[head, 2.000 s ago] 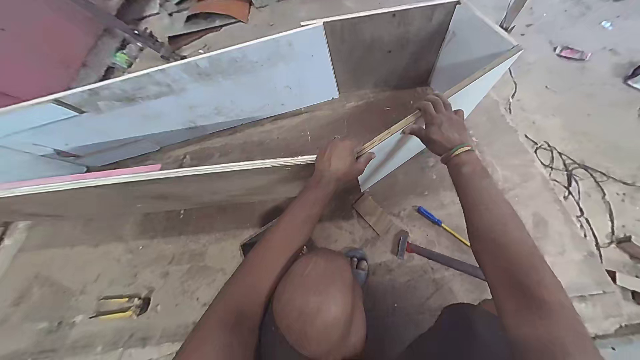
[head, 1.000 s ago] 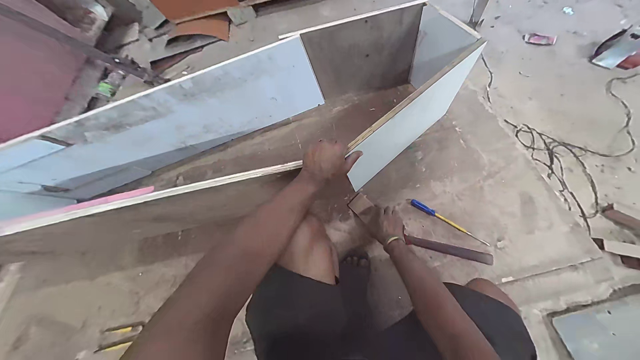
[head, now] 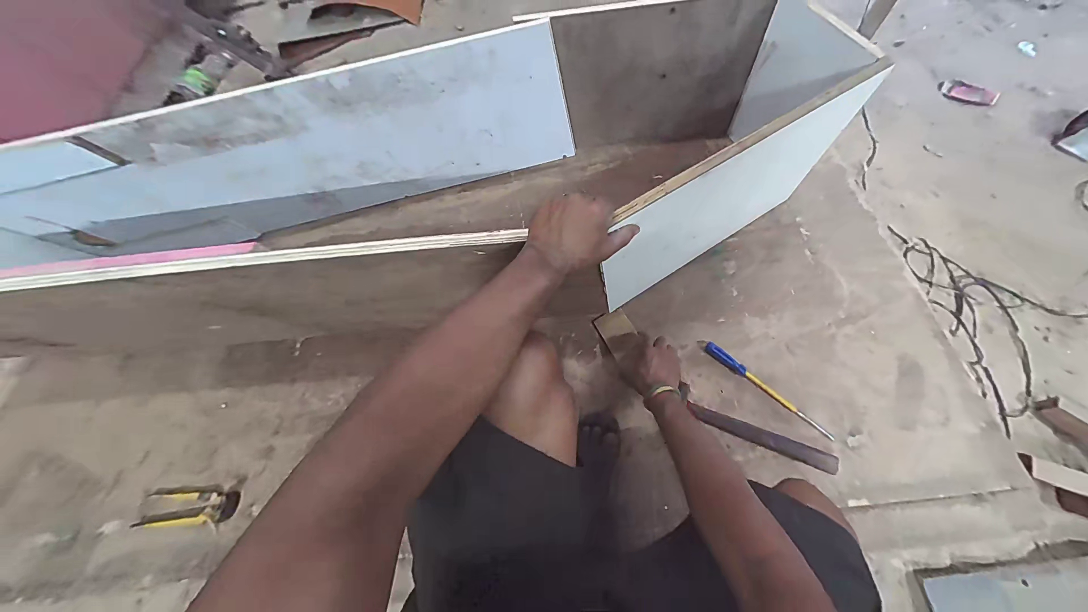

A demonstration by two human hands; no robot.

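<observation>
My left hand (head: 571, 231) grips the top edges of two plywood boards where they meet: the long brown side board (head: 408, 285) and the short white-faced board (head: 722, 200). Both belong to a long open plywood frame. Below that corner, my right hand (head: 653, 367) is closed on a small wood block (head: 617, 330) on the ground. A hammer's handle (head: 765, 437) sticks out beside my right wrist; its head is mostly hidden. Just right of it lies a screwdriver (head: 769, 389) with a blue and yellow handle.
Yellow-handled pliers (head: 189, 507) lie at the lower left. A tangled cable (head: 960, 297) runs along the right. Board scraps (head: 1058, 467) and a white panel (head: 1011, 586) are at the lower right. More scraps (head: 348, 21) lie behind the frame.
My right hand has come off the white-faced board's top edge and moved down to the wood block on the ground. My left hand has stayed at the frame's corner.
</observation>
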